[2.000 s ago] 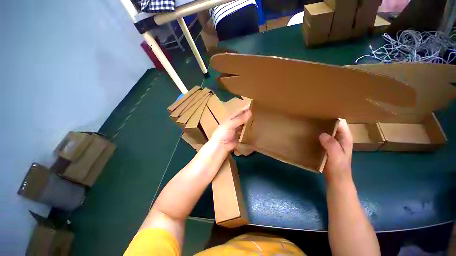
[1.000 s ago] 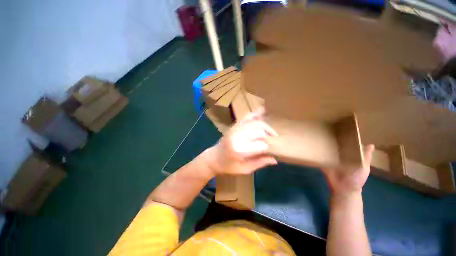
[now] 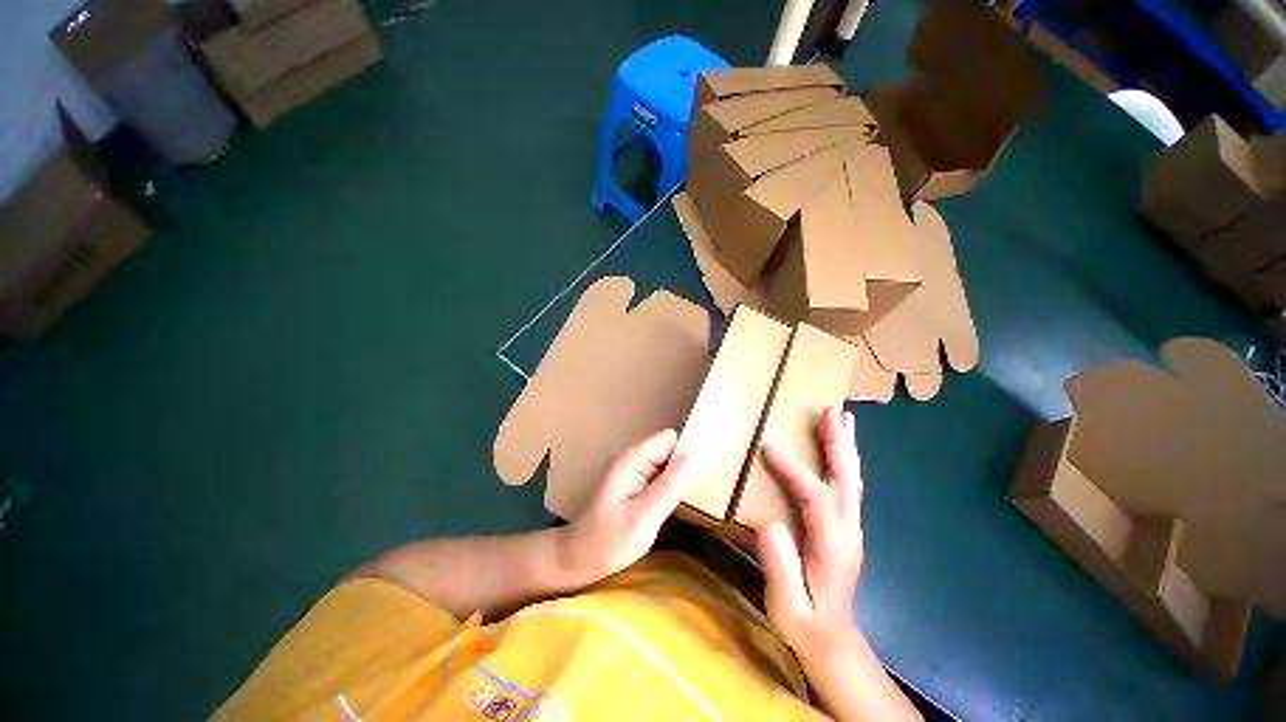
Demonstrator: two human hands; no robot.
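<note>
Two narrow brown cartons lie side by side at the near table edge. The left carton (image 3: 736, 405) has a wide notched lid (image 3: 621, 388) spread flat to its left. My left hand (image 3: 628, 515) grips its near left side, thumb on top. My right hand (image 3: 818, 536) is on the right carton (image 3: 818, 388), with fingers spread over its top and right side. The undersides and some fingertips are hidden. A fanned stack of part-folded boxes (image 3: 811, 162) lies just beyond, with notched lids beneath.
Open boxes with raised lids (image 3: 1114, 522) stand at the right. Another open box (image 3: 966, 127) stands beyond the stack. A blue stool (image 3: 663, 106) is past the table's left edge. Closed brown boxes (image 3: 1220, 198) stand at the far right. Floor cartons (image 3: 289, 57) are at upper left.
The view has turned down and left. The open tray with raised lid is no longer held up between my hands. Both hands are now low on the two narrow cartons near my body.
</note>
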